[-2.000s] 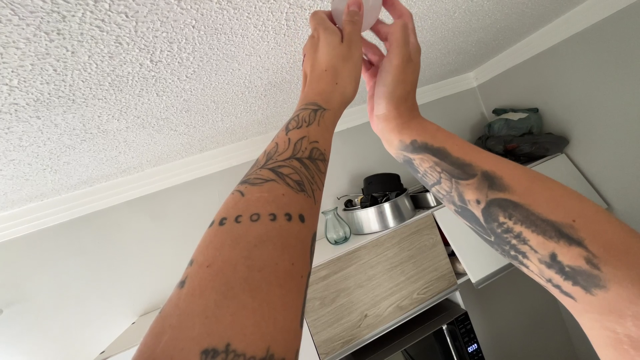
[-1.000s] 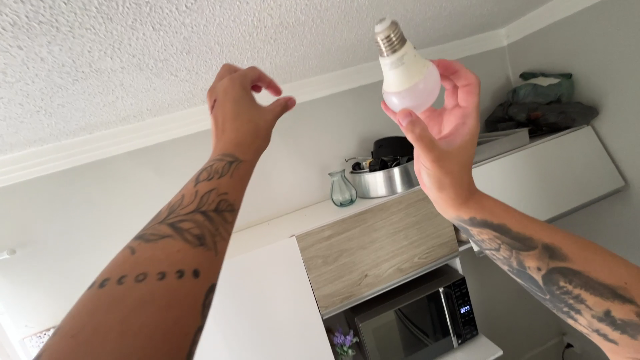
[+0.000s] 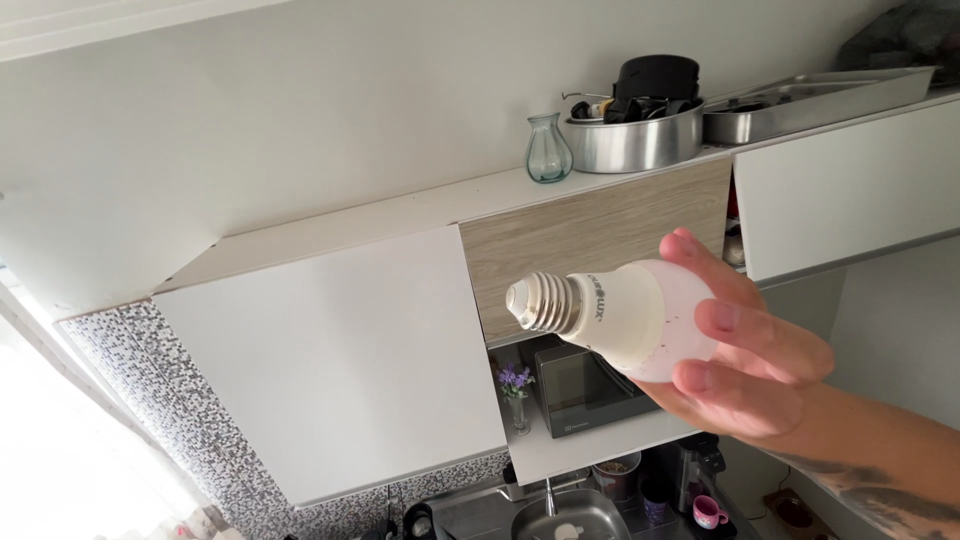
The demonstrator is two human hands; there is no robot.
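Observation:
A white LED light bulb (image 3: 622,319) with a metal screw base lies tilted in my right hand (image 3: 750,345), its base pointing left and slightly up. My fingers wrap around the frosted dome, which has small dark specks on it. The bulb's collar bears the maker's name Ourolux. My left hand is out of the picture.
Behind the bulb are white wall cabinets (image 3: 330,360) and a wood-grain door (image 3: 600,232). On top stand a glass vase (image 3: 549,150), a round metal pan (image 3: 637,142) and a metal tray (image 3: 810,105). A microwave (image 3: 585,390) and a sink (image 3: 570,517) are lower down.
Both hands were raised near the ceiling; the left has since left the view. My right hand has come down with the bulb, whose base pointed up before. The view has tilted downward.

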